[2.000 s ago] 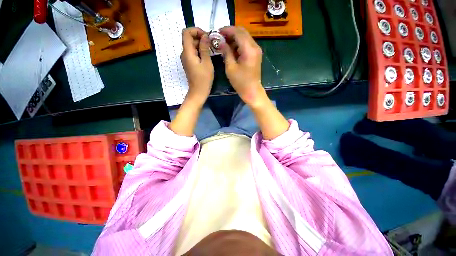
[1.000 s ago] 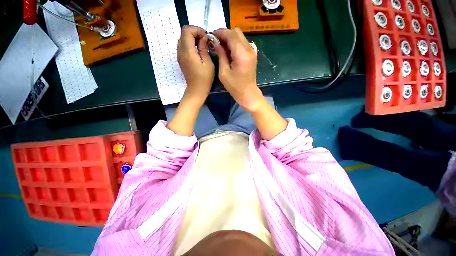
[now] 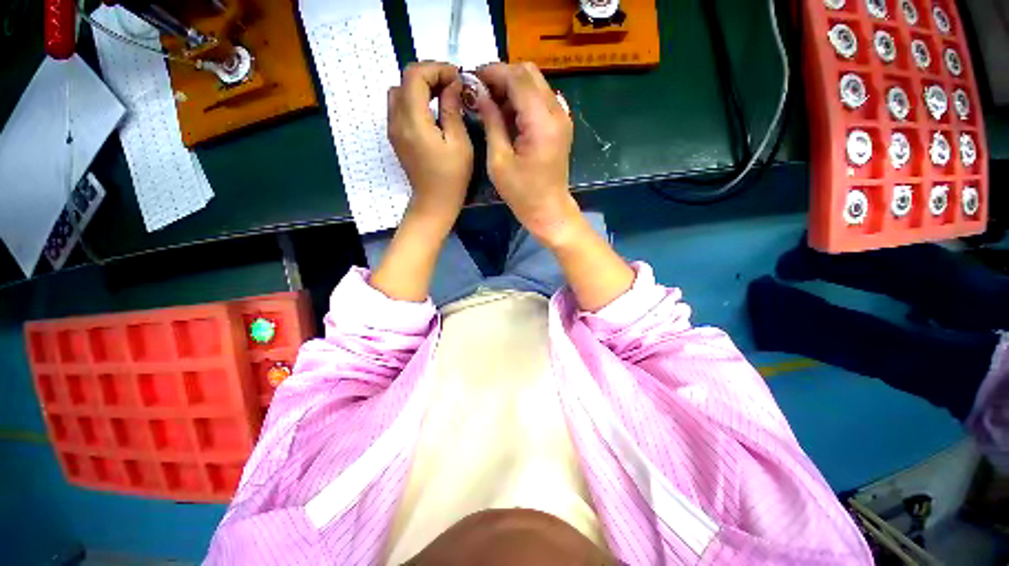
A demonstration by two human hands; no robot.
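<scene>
My left hand (image 3: 436,138) and my right hand (image 3: 529,138) meet over the front edge of the dark green mat. Between their fingertips they hold a small round module (image 3: 471,93), tilted, its ringed face partly covered by the fingers. Another small pale disc (image 3: 563,103) shows partly beside my right hand's knuckles. The left test fixture (image 3: 246,100) bears a round module (image 3: 235,65). The right test fixture (image 3: 583,53) bears another round module (image 3: 600,9) at the top edge.
Right foam tray (image 3: 894,227) holds many silver-white modules. Left foam tray (image 3: 138,339) shows empty pockets and two lit units, green (image 3: 262,329) and orange (image 3: 278,375). Record sheet (image 3: 360,122), white papers (image 3: 53,144), red handle (image 3: 60,28) and grey cable (image 3: 781,88) surround the fixtures. Another person's dark legs (image 3: 874,332) are at right.
The held module has turned from face-up to tilted between my fingers. The view has shifted slightly. The two units in the left tray show different colours from before.
</scene>
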